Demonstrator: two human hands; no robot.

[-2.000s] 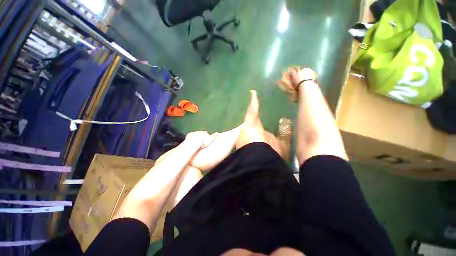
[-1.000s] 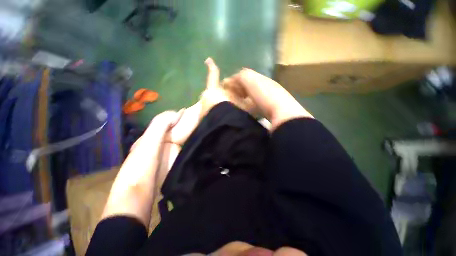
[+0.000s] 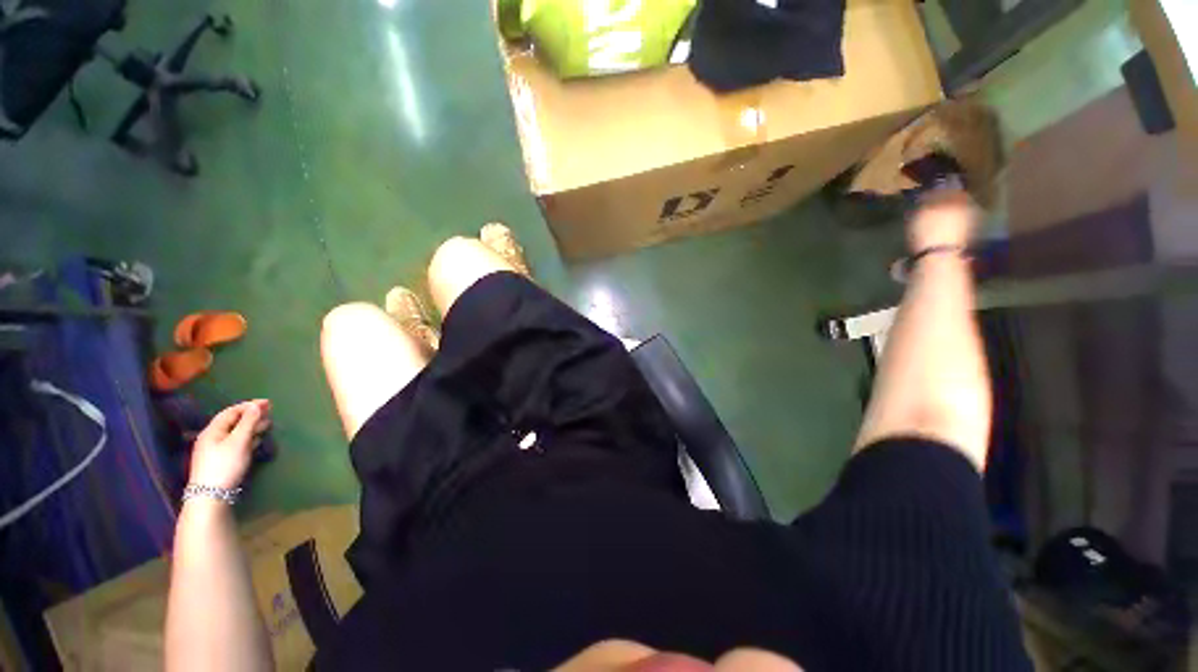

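Note:
My left hand point(image 3: 229, 444) is at the left, palm partly turned up, fingers loosely curled and nothing visible in it. My right hand point(image 3: 943, 217) is stretched far out to the right and is blurred. A dark item point(image 3: 931, 168) is at its fingertips, in front of a brown, rounded thing point(image 3: 979, 135); I cannot tell whether the hand grips it. Tan-gold slippers point(image 3: 410, 315) are on my feet, partly hidden by my knees.
A large carton point(image 3: 657, 158) ahead carries a lime-green bag point(image 3: 607, 29) and black cloth point(image 3: 766, 42). Orange slippers point(image 3: 210, 328) lie on the green floor at left. A wheeled chair point(image 3: 164, 85) is at upper left. Another carton point(image 3: 99, 604) is at lower left. A dark chair armrest point(image 3: 703, 420) is beside me.
My hands have left my raised foot and moved apart, the right one far to the right. Both feet are now down. The view has turned right.

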